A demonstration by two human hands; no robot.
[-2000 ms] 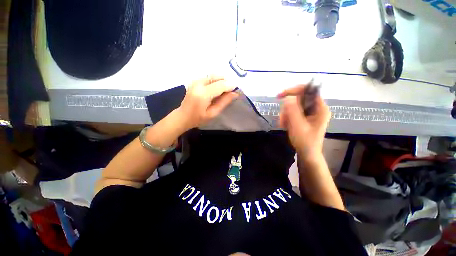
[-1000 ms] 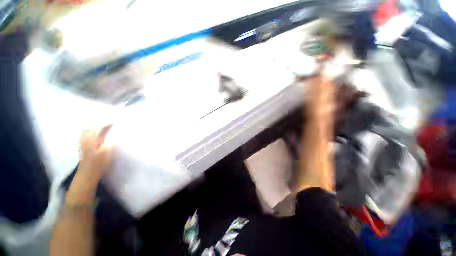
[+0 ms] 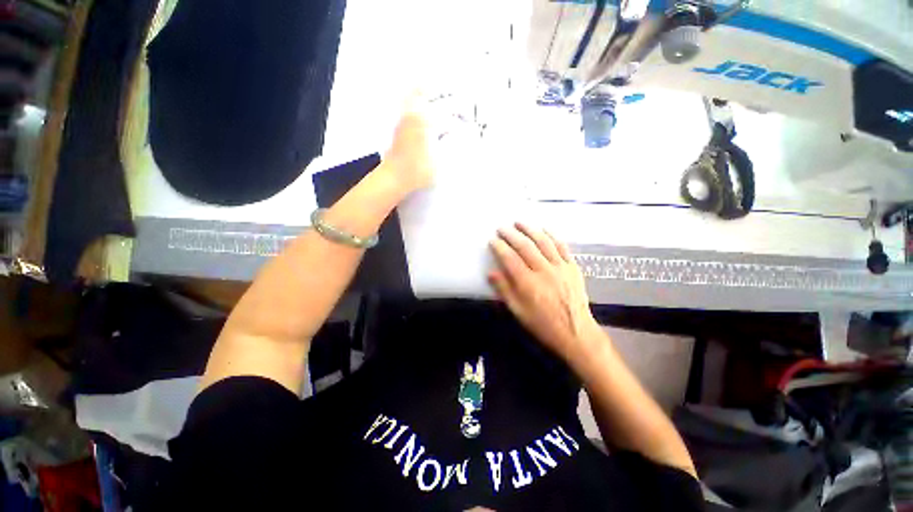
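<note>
A white pocket piece lies on the table in front of me, its lower end at the table's front edge and its upper part washed out by glare. A dark panel shows beside and partly under it on the left. My left hand reaches to the upper left of the white piece; its fingers are lost in the glare. My right hand lies flat on the lower right edge of the white piece, fingers slightly spread. The presser foot area is overexposed.
The white sewing machine with JACK lettering stands at the upper right. Scissors lie right of the needle area. A stack of cut pieces is at the upper left. Dark cloth hangs at the left edge. A ruler strip runs along the front.
The view has swung back from the right side to the table. The white piece now lies flat over the front edge, with my right hand on it. The scissors have left my right hand.
</note>
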